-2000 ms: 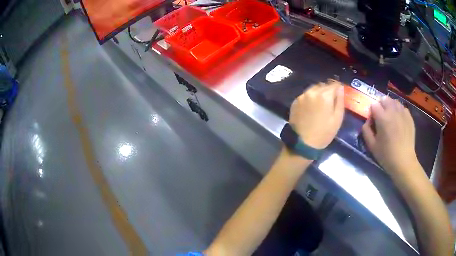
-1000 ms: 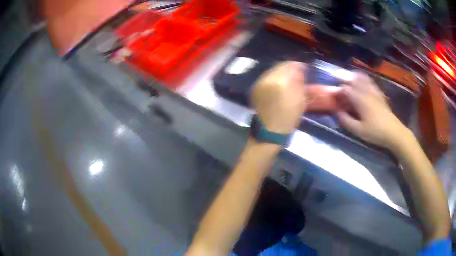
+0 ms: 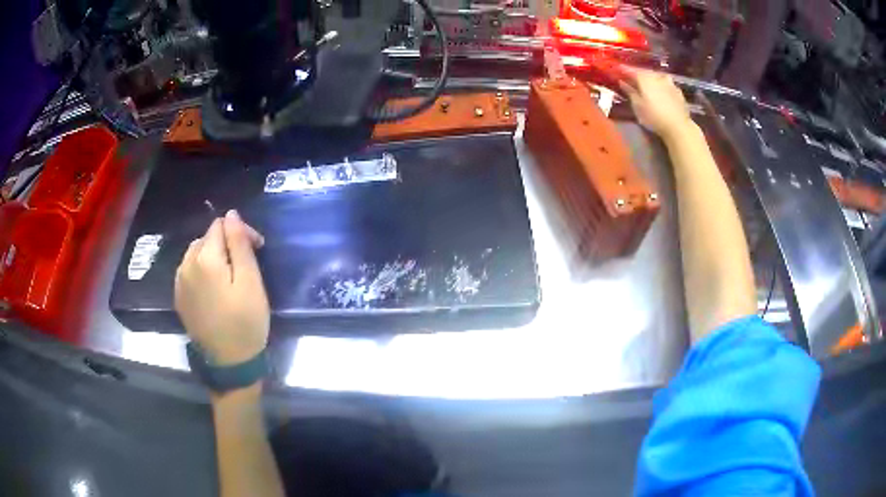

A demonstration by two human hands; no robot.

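Observation:
My left hand, with a dark band on the wrist, is over the left part of the black pad. Its fingers are pinched together, and a thin sliver, perhaps a fine pick, shows at their tips. My right hand is stretched out beyond the stack of orange-brown carrier strips, close to the red light. Its fingertips are blurred in the glare, and whether they hold anything cannot be told. A clear parts holder with small upright pins lies on the back of the pad.
Red bins stand at the far left. A black camera head hangs over the pad's back edge, with brown strips on the rail behind. The red indicator light glows at the back. A metal cover plate is at the right.
The view has swung right. The orange-brown strip held between both hands is no longer between them. My hands are apart, with the right one reaching to the back beyond the stack.

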